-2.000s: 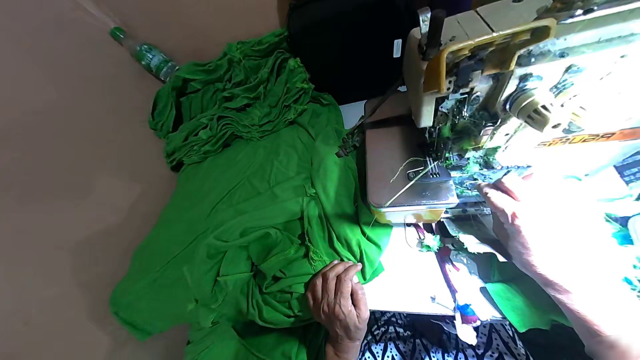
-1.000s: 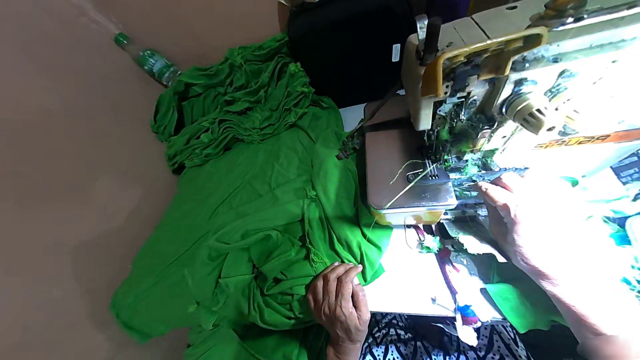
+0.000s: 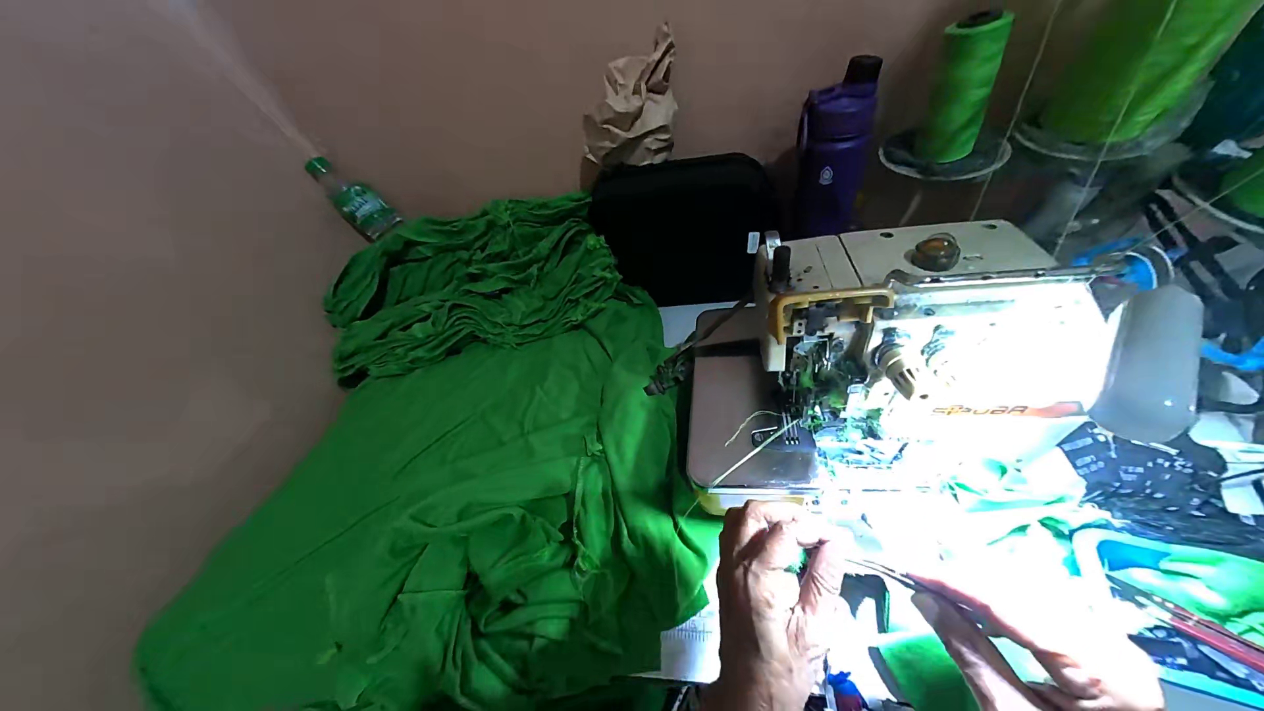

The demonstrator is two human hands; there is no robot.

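In front of the sewing machine (image 3: 928,346), my left hand (image 3: 775,602) is raised with its thumb and fingertips pinched around a small bit of green material (image 3: 796,561). To its right, my right hand (image 3: 1027,642) holds metal tweezers (image 3: 923,585), their tips pointing left toward the left hand. Loose threads lie across the machine's metal plate (image 3: 736,425), and green lint clings about the needle area. A large green knit fabric (image 3: 474,474) spreads left of the machine, its upper part bunched in gathered folds. Glare hides part of the right hand.
Behind the machine stand a black case (image 3: 686,227), a purple bottle (image 3: 837,148), a crumpled paper bag (image 3: 634,104) and green thread cones (image 3: 966,89). A plastic bottle (image 3: 355,199) lies by the gathered fabric. At right is a blue-rimmed tray (image 3: 1091,553).
My left hand has left the green fabric and risen to the front of the machine. My right hand has drawn back from the needle area, with tweezers now plainly visible. The view has shifted widely.
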